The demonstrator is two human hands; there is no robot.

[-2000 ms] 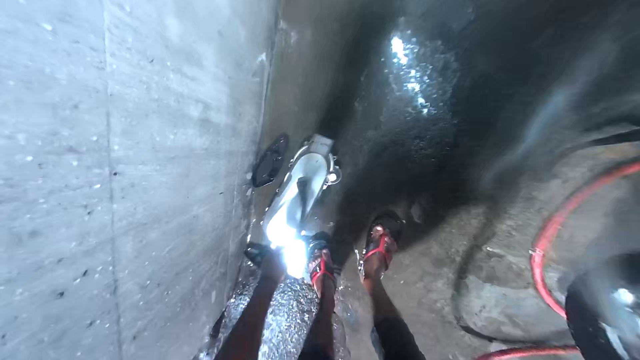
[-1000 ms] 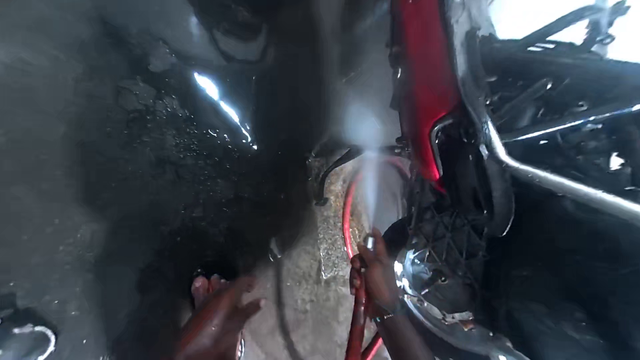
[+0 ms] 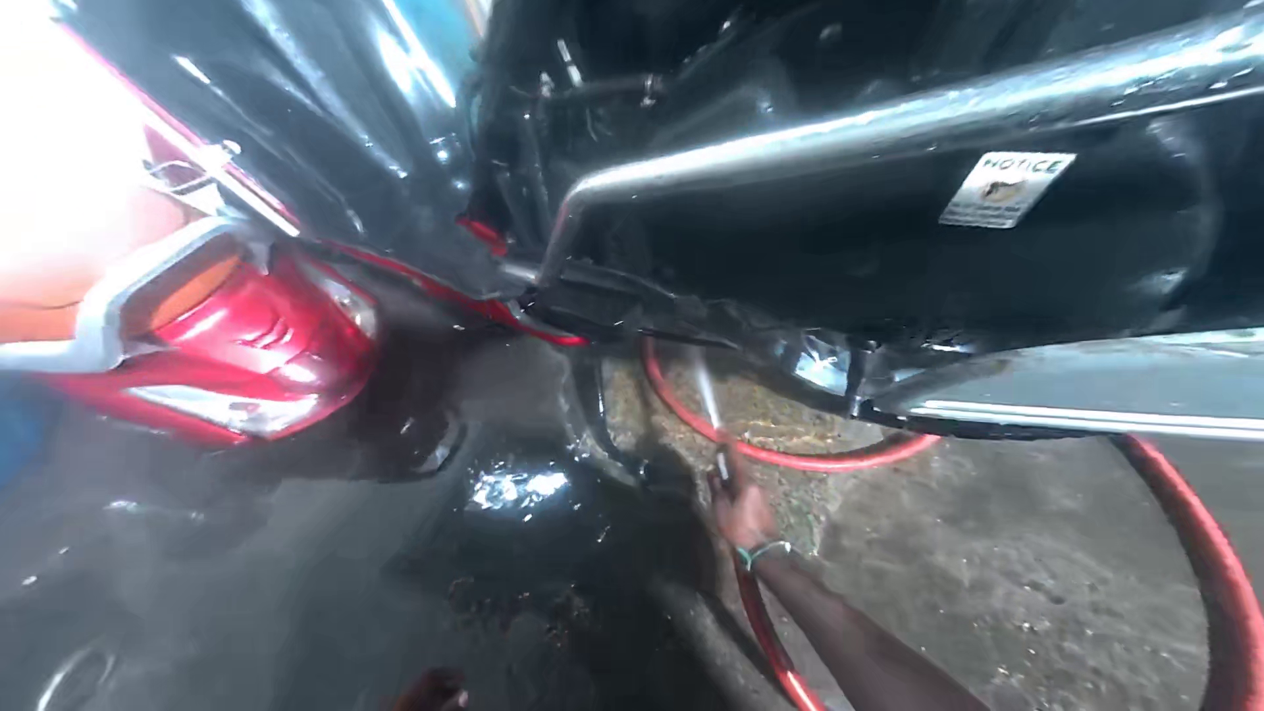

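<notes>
My right hand (image 3: 746, 513), with a pale green band at the wrist, grips the nozzle end of a red hose (image 3: 765, 632). A white jet of water (image 3: 706, 385) leaves the nozzle toward the underside of a dark vehicle body (image 3: 839, 247). The hose trails down from my hand to the bottom edge. A metal bar (image 3: 790, 138) runs along the dark body, which bears a notice sticker (image 3: 1007, 190). At the bottom edge a small brown shape (image 3: 434, 691) is cut off; whether it is my left hand or a foot, I cannot tell.
A loop of red hose (image 3: 820, 462) lies on the wet concrete ahead of my right hand, and a thick length (image 3: 1185, 543) curves at the right. A red vehicle part with a light (image 3: 267, 346) stands at the left. Dark wet floor (image 3: 346, 573) spreads below it.
The view has swung strongly from the wall to the vehicle. One second ago my left hand showed with fingers spread beside the right; my right hand still holds the spraying hose.
</notes>
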